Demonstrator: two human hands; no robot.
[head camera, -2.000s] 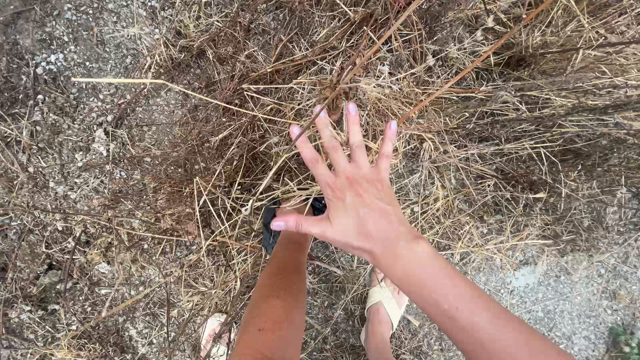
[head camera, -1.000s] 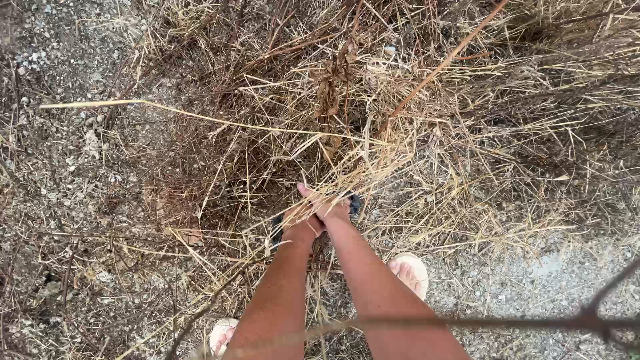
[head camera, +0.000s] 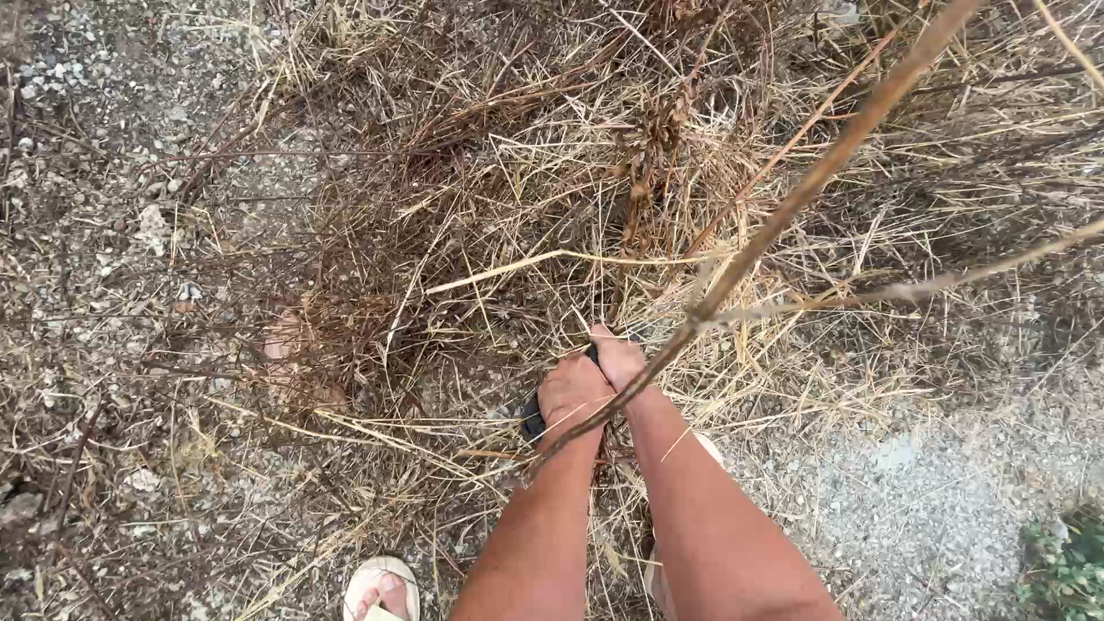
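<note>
Low in the dry grass, my left hand (head camera: 571, 390) is curled around a black object (head camera: 533, 418), which shows at its left side and above its knuckles. My right hand (head camera: 617, 355) is closed against the same object, touching the left hand, its thumb pointing up the view. Most of the object is hidden by the hands and stalks, so its kind cannot be told. Dry straw-coloured grass (head camera: 742, 345) surrounds both hands. A brown forked stem (head camera: 716, 293) crosses the view in front of my wrists, nearer the camera.
My sandalled foot (head camera: 384, 591) stands on the ground at the bottom, and part of the other sandal shows behind my right forearm. Grey gravel (head camera: 914, 492) lies at the lower right, beside a small green plant (head camera: 1065, 561). Brown twigs tangle at left and top.
Two seconds ago my right hand was raised with its fingers spread; it has come down beside the left and closed on the black object. The forked stem has come across the view.
</note>
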